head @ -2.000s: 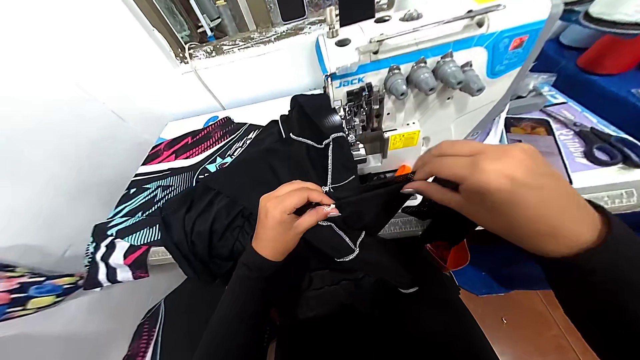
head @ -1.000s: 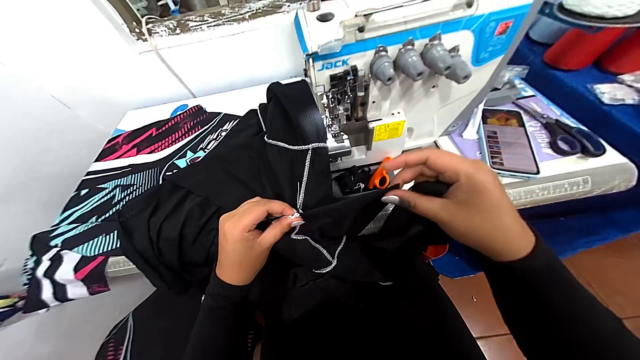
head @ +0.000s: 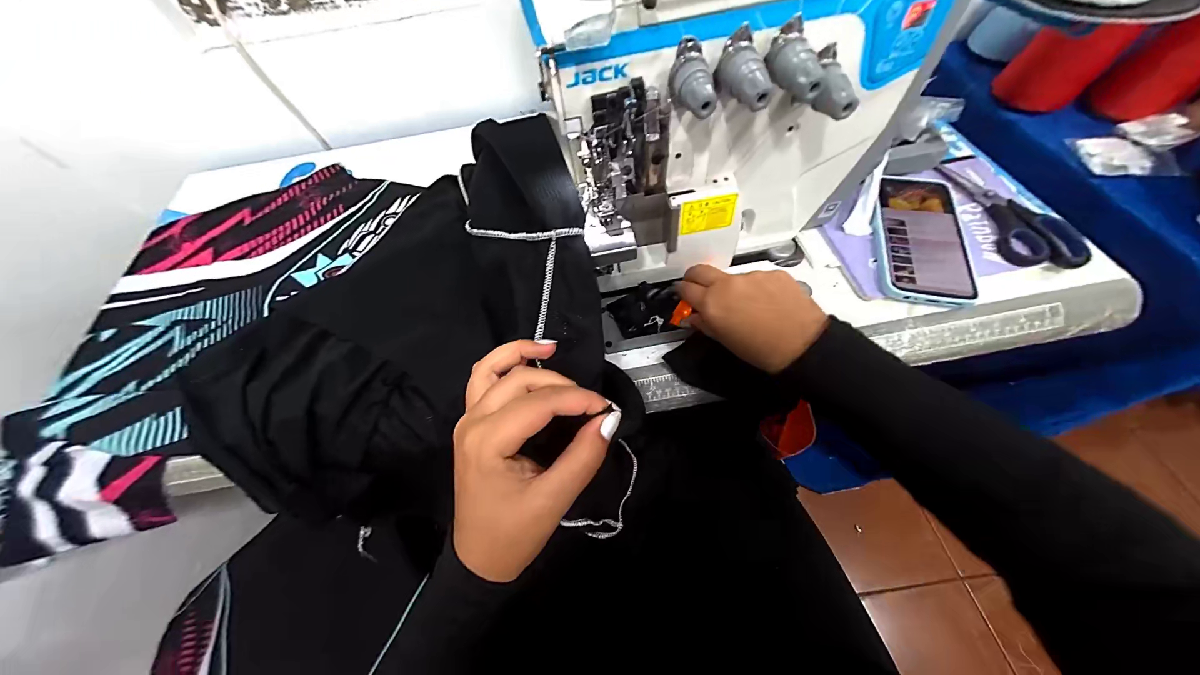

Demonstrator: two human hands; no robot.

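Observation:
My left hand (head: 530,450) pinches the edge of a black fabric garment (head: 412,253) between thumb and forefinger. White overlock stitching runs along the garment's seams, and its printed part spreads over the table at the left. At the front of a Jack overlock sewing machine (head: 778,178), my right hand (head: 750,314) has its fingers closed on a small orange tool (head: 682,312), mostly hidden by the fingers. Black cloth lies just below that hand. The machine's needle and presser foot area (head: 614,239) is right beside the garment's folded black band.
Right of the machine, a phone (head: 926,242) and dark-handled scissors (head: 1022,225) lie on the table end (head: 994,328). Red thread cones (head: 1069,70) stand on a blue cloth farther right. A white wall rises behind the table at the left.
My right hand has let go of the fabric edge and closed on the orange tool, which lay by the machine a second ago. My left hand still pinches the garment, now raised slightly.

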